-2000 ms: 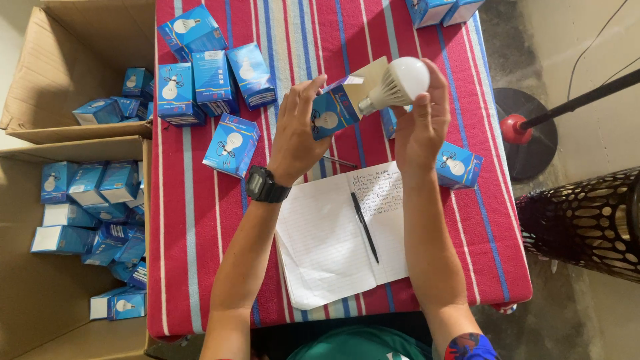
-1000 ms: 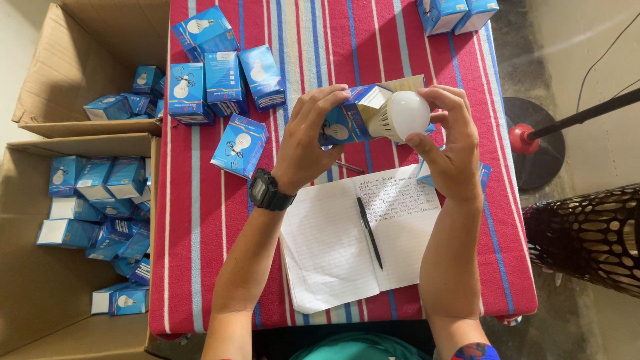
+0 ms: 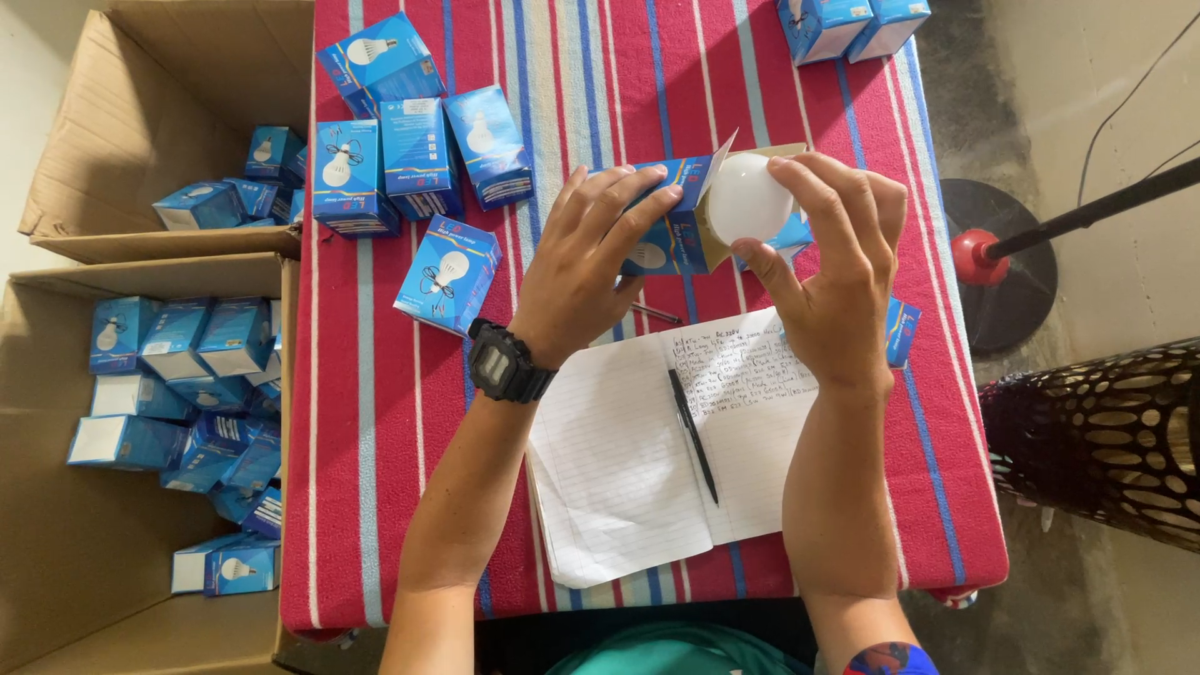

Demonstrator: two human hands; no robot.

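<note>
My left hand (image 3: 600,253), with a black digital watch on the wrist, grips a blue LED bulb box (image 3: 680,239) lying sideways, its flaps open toward the right. My right hand (image 3: 830,253) holds the white dome of an LED bulb (image 3: 750,200) between thumb and fingers. The bulb's base is inside the box mouth and hidden. Beneath my hands an open notebook (image 3: 619,459) with handwriting lies on the striped cloth, a black pen (image 3: 694,436) along its fold. Another blue bulb box (image 3: 450,274) lies left of my left hand.
Several bulb boxes (image 3: 417,159) stand at the table's upper left, two more (image 3: 825,28) at the top right. Part of a box (image 3: 902,333) shows behind my right wrist. Two cardboard cartons (image 3: 159,272) with bulb boxes flank the table's left. A black stand (image 3: 998,262) is on the right.
The bulb, earlier held with its base at the box opening, has moved into the box so that mainly the white dome shows. Both hands remain on the box and bulb.
</note>
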